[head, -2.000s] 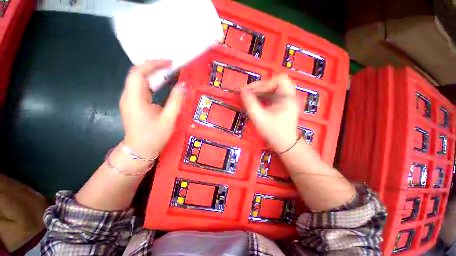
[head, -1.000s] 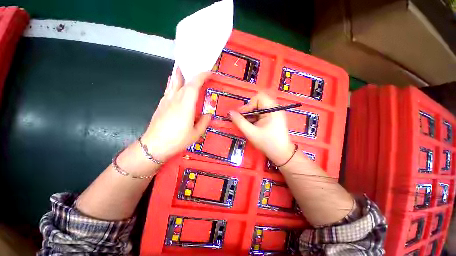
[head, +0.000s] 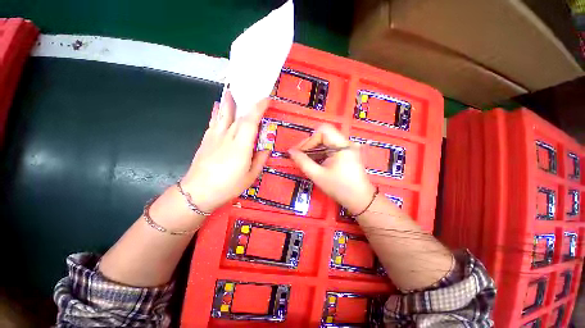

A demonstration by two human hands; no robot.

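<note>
My left hand [head: 224, 154] holds a white sheet [head: 260, 61] between its fingers, over the left edge of the red foam tray [head: 314, 221]. Its thumb and fingertips rest near the yellow-pad end of a phone frame [head: 270, 136] in the second pocket of the left column. My right hand [head: 333, 166] pinches dark tweezers [head: 321, 150] just right of my left hand, over the same frame. The tweezer tip is hidden or too small to make out. Other phone frames with yellow pads lie in the tray's pockets; both hands cover parts of some.
A stack of red trays [head: 478, 186] with frames in the top one stands at the right. Cardboard boxes [head: 449, 48] are behind it. A dark green surface [head: 90, 147] with a pale rail [head: 135, 53] lies at the left. Another red tray edge [head: 11, 57] shows at the far left.
Both hands stay over the same frame. The tweezers have tilted, so their rear end shows less. The view has shifted slightly, showing more of the cardboard boxes.
</note>
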